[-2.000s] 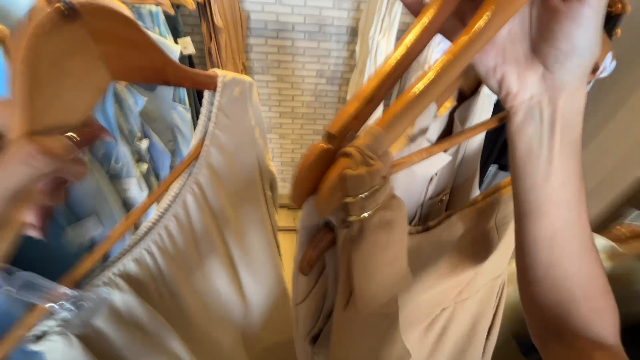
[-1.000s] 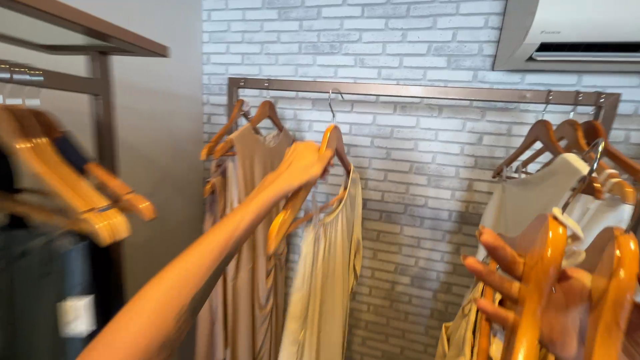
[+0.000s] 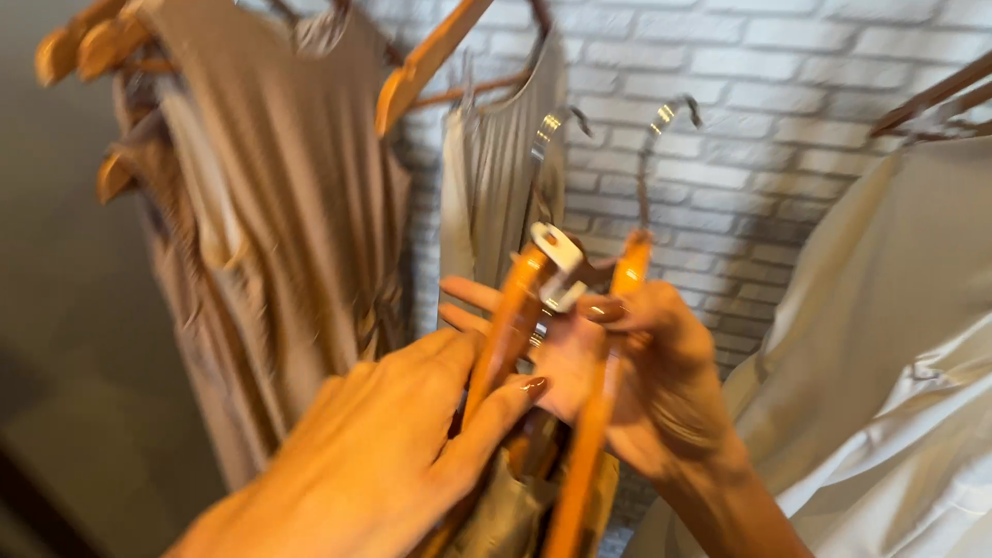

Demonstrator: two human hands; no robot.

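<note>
At the centre, my left hand (image 3: 395, 418) is closed around a wooden hanger (image 3: 508, 333) that carries a white plastic clip (image 3: 559, 260) near its top. My right hand (image 3: 651, 349) is beside it, thumb and fingers gripping a second wooden hanger (image 3: 593, 418) just below its metal hook (image 3: 651, 139). Both hooks are free of any rail in view. An olive-tan garment (image 3: 504, 511) hangs beneath the hangers, partly hidden by my hands and the wood.
Brown and tan garments (image 3: 287, 194) hang at the left, with a pale pleated garment (image 3: 496, 186) beyond my hands. A light garment (image 3: 891, 287) hangs at the right. A whitish brick wall (image 3: 744, 77) stands behind, and a grey wall (image 3: 62, 310) at the left.
My left hand has let go of the hanger with the pale garment, which remains hanging, and has come to the hangers at my right hand. The view is closer to the garments.
</note>
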